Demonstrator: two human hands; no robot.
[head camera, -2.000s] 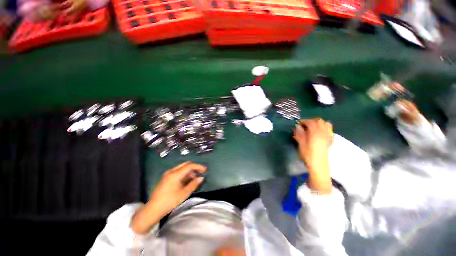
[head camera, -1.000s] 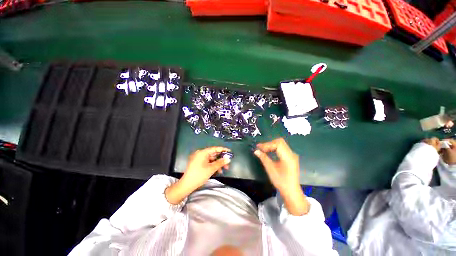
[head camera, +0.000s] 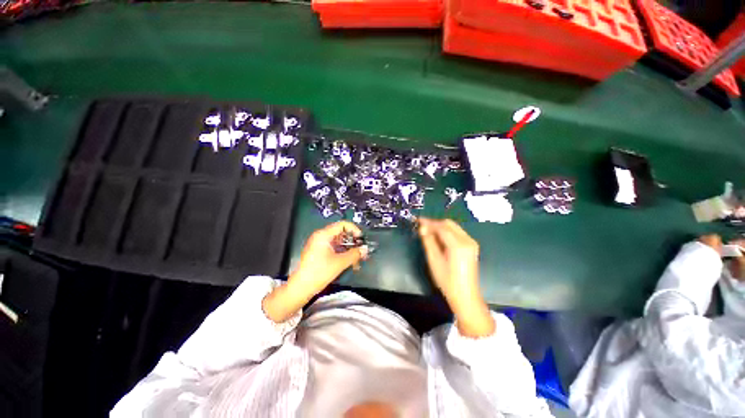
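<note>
My left hand (head camera: 327, 255) holds a small silver and dark metal part (head camera: 353, 242) between its fingertips, in front of the heap. My right hand (head camera: 451, 260) is at the near right edge of the heap, with thumb and index finger close together; whether it grips a part is too small to tell. The loose heap of metal parts (head camera: 370, 184) lies in mid-bench. Silver-white units (head camera: 269, 141) sit in rows at the top right of the black tray (head camera: 163, 211).
A black box with white paper (head camera: 492, 163) has a red-stemmed tool (head camera: 521, 122) leaning on it. A white wipe (head camera: 490, 207) and a block of small round parts (head camera: 555, 196) lie beside it. A second black box (head camera: 625, 180), orange-red trays (head camera: 547, 37) and a neighbouring worker's sleeve (head camera: 694, 286) are beyond.
The view has swung since two seconds ago, showing the tray fully. My hands have come closer together; over the last second my right fingertips moved up to the heap's edge.
</note>
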